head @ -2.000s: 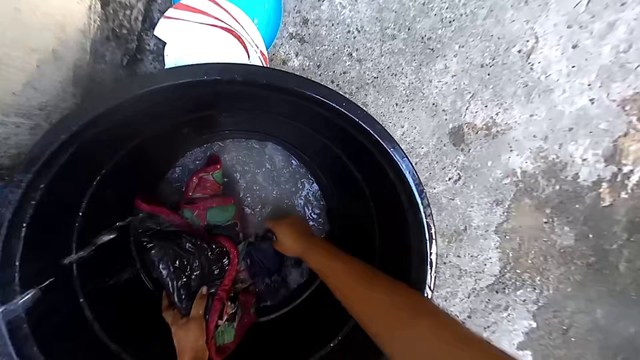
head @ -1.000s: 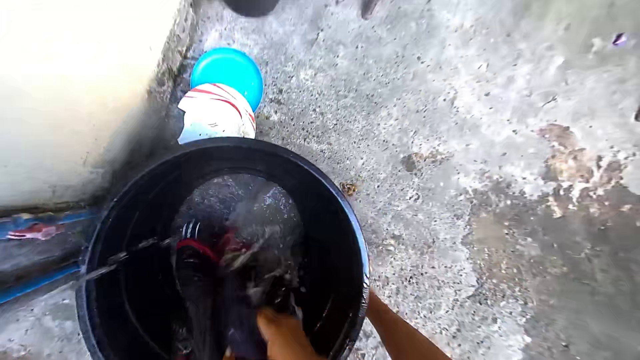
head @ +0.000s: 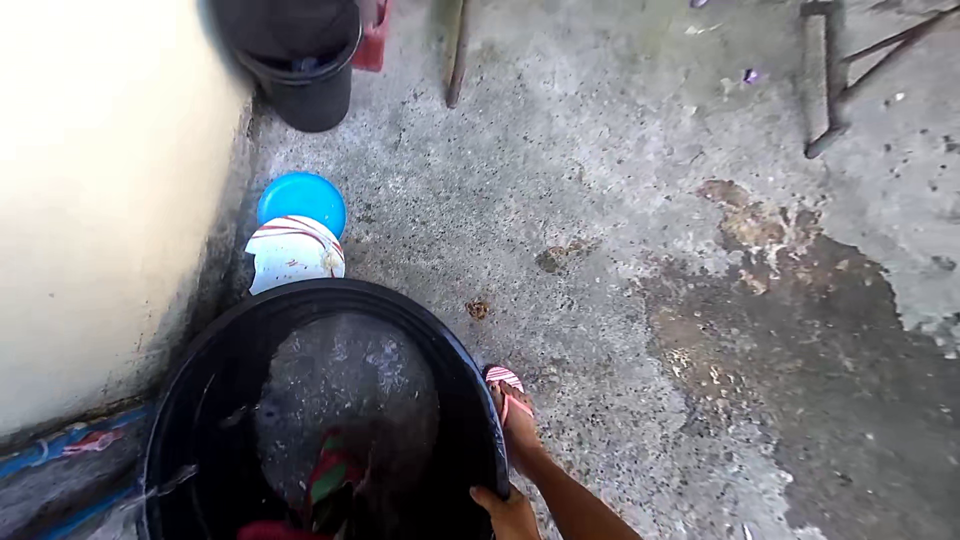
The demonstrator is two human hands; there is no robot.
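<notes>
A large round black plastic tub (head: 469, 367) holds cloudy water (head: 352, 367). A wet red and green patterned cloth (head: 330, 480) lies low in it, with more red cloth (head: 277, 531) at the bottom edge of the view. My right hand (head: 508, 516) grips the tub's rim at the lower right, its thumb over the inner side. My left hand is out of view.
A bare foot in a pink-strapped flip-flop (head: 512, 397) stands beside the tub. Behind the tub are a white broken-edged piece (head: 292, 259) and a blue round plastic item (head: 304, 199). Black buckets (head: 311, 97), a pale wall (head: 97, 195) and a metal frame (head: 817, 82) are farther off.
My right hand has left the wet cloth inside the tub and now holds the rim. My left hand, in the tub two seconds ago, is out of view. The view has shifted to show more floor.
</notes>
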